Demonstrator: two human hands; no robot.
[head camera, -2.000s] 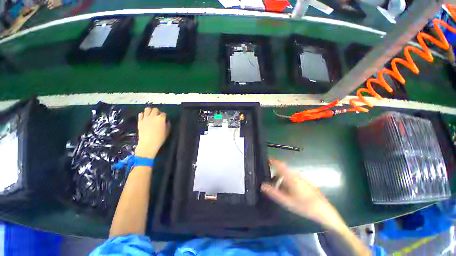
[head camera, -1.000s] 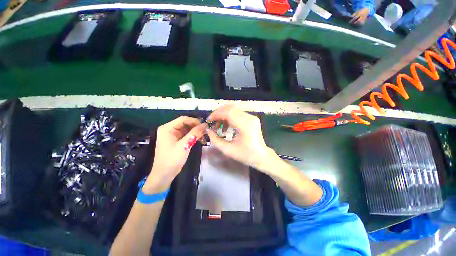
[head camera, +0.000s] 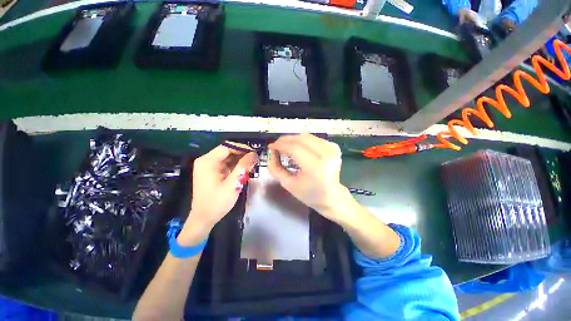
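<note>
An open tablet unit (head camera: 275, 219) with a large silver rectangle lies in a black foam tray (head camera: 282, 294) in front of me. My left hand (head camera: 216, 185) is at the tablet's top end, its fingertips closed on a small dark flex-cable part (head camera: 239, 148). My right hand (head camera: 307, 169) is just beside it, fingers bent over the circuit board (head camera: 262, 164). The fingers hide most of the board, and I cannot tell whether the right fingertips grip anything. A blue strap is around my left wrist.
A parts bin (head camera: 113, 207) heaped with shiny strips lies at left. An orange tool (head camera: 394, 149) with a coiled hose (head camera: 485, 113), a dark pen-like tool (head camera: 362, 192) and clear plastic trays (head camera: 494, 207) lie at right. Several tablets sit on the green conveyor. A person's hands (head camera: 473, 17) show at top right.
My left hand came from the bin and my right hand from the tray's right side to the tablet's top end. Since one second ago, both have stayed there with small finger shifts.
</note>
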